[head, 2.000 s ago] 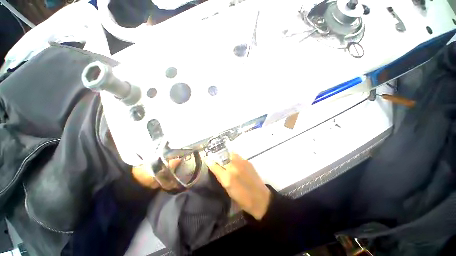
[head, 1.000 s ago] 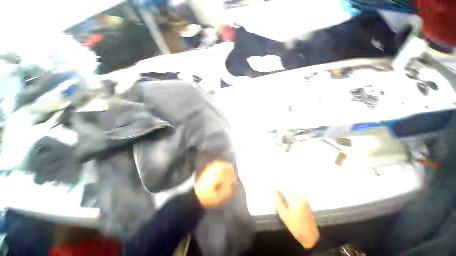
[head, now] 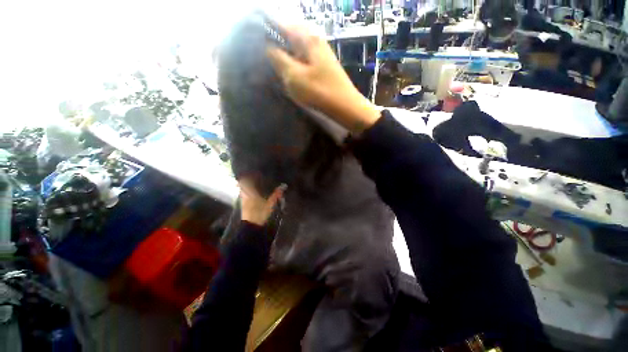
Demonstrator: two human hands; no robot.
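Observation:
A dark-grey jacket [head: 330,213] is held up in front of me and hangs down toward my lap. My right hand [head: 313,75] is raised and grips the upper part of the cloth near a small dark-and-white patterned strip. My left hand [head: 258,203] holds the jacket lower down, at its left side, with the thumb showing. The upper end of the cloth is blurred against bright glare. The fingers behind the cloth are hidden.
The sewing machine [head: 551,189] stands at the right, with red-handled scissors [head: 535,235] by it. Dark cloth [head: 475,127] lies behind it. A red container [head: 172,265] and a blue-edged crate [head: 127,175] are at the left. Other workstations fill the background.
The view has swung up and left. The jacket has been lifted off the table. My right hand, empty over the table a second ago, now grips the cloth up high.

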